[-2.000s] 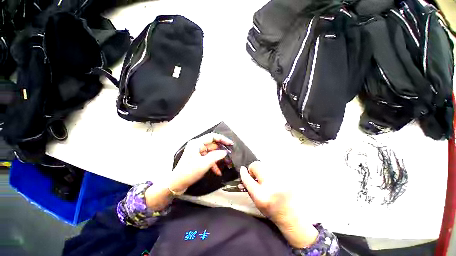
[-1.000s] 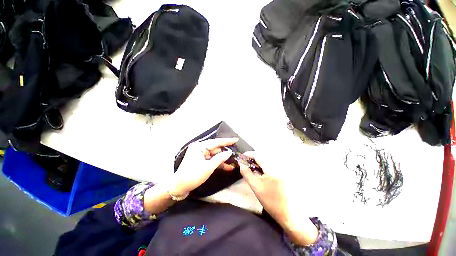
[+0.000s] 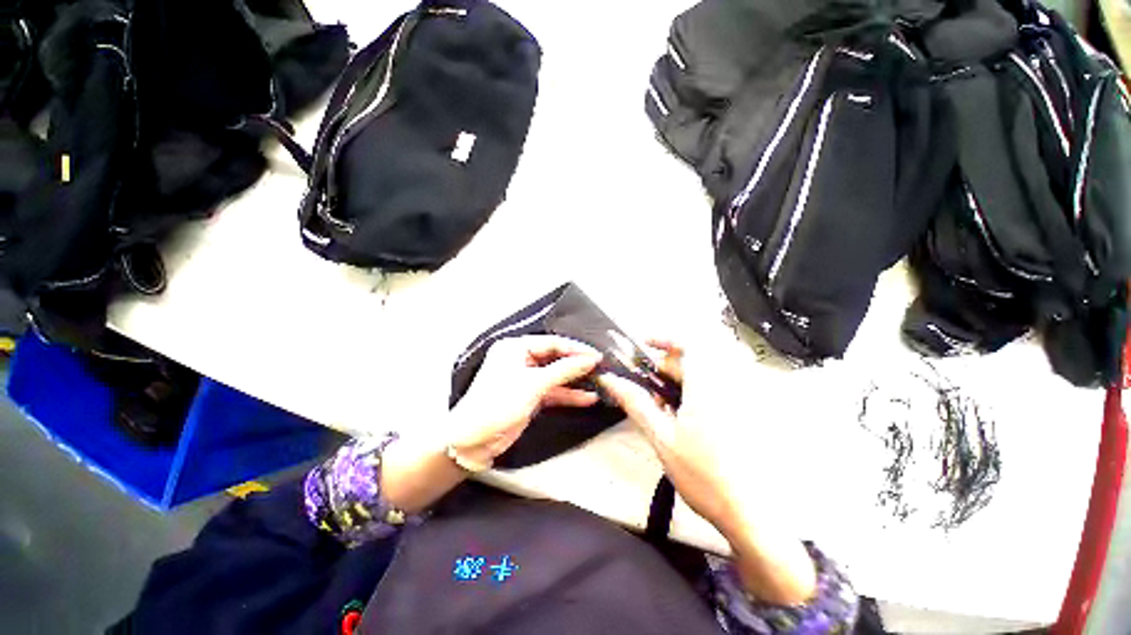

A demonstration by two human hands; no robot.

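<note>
A black fabric pouch with a pale zipper line lies at the table's near edge, partly under my hands. My left hand pinches its edge between thumb and fingers. My right hand is beside it at the pouch's right side, with small thread snips showing a pale metal glint at its fingers. The fingers hide much of the snips. A narrow black strap hangs by my right forearm.
One pouch with a white label lies at the upper left, beside a tangled black heap. Stacked pouches lie at the upper right. Thread clippings lie right. A blue bin stands below left.
The view has shifted a little. My right hand has turned, its fingers now further up along the pouch's right side, and the snips' metal shows. The black strap has come into view below it.
</note>
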